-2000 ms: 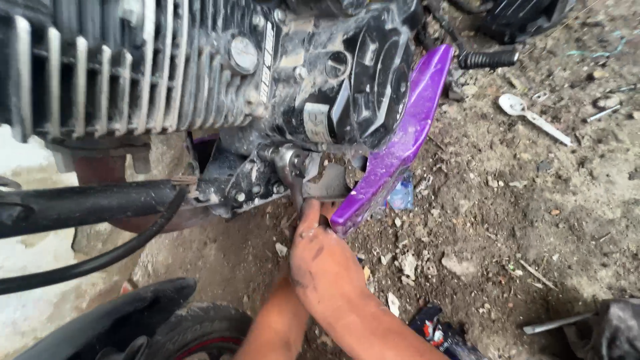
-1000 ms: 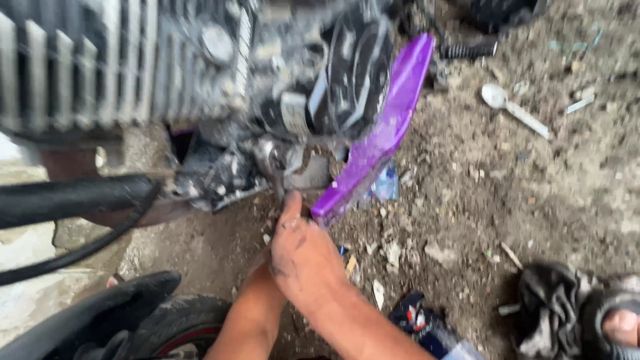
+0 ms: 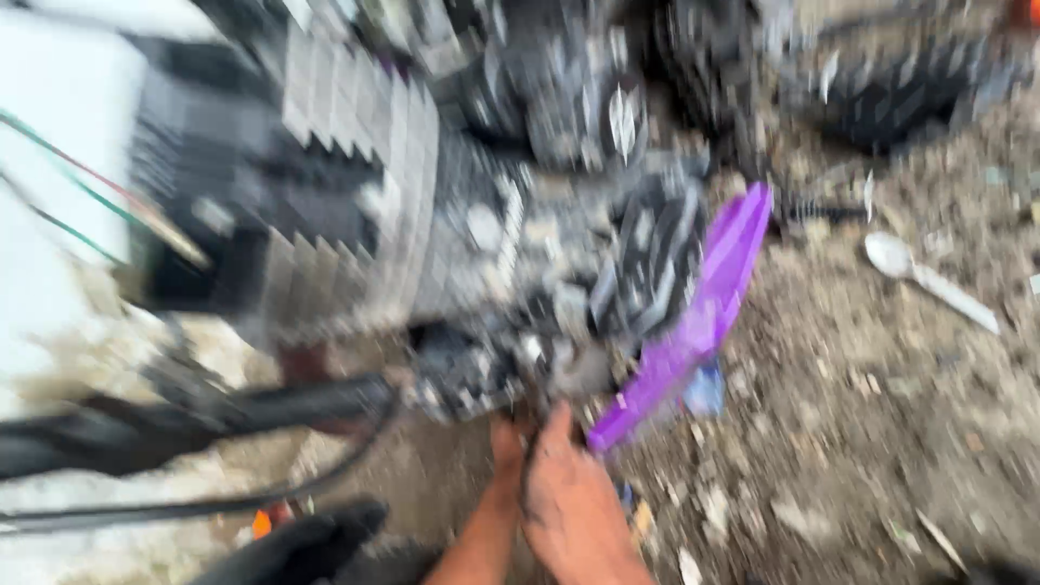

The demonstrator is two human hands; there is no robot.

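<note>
Blurred by motion, a motorcycle engine with metal cooling fins [image 3: 398, 203] fills the upper left and middle. My right hand [image 3: 569, 487] is at the engine's underside, beside the lower tip of a purple plastic fairing panel [image 3: 691, 333]. Its index finger points up at a grey metal part [image 3: 581, 370]; whether it grips anything is hidden. My left hand [image 3: 508, 443] reaches in just to the left, partly behind the right one, its fingers hidden under the engine. A black ribbed engine cover [image 3: 654, 260] lies between the fins and the purple panel.
A white plastic spoon [image 3: 934, 280] lies on the littered dirt at right. Black fork tube [image 3: 309, 406] and a cable [image 3: 268, 496] cross the lower left. A blue plastic scrap [image 3: 704, 390] is beside the panel. Thin wires [image 3: 81, 187] hang at upper left, near a white surface.
The view has shifted, showing more of the engine's upper part and the wires at left. My hands stay at the engine's underside. A foot seen at lower right one second ago is out of view.
</note>
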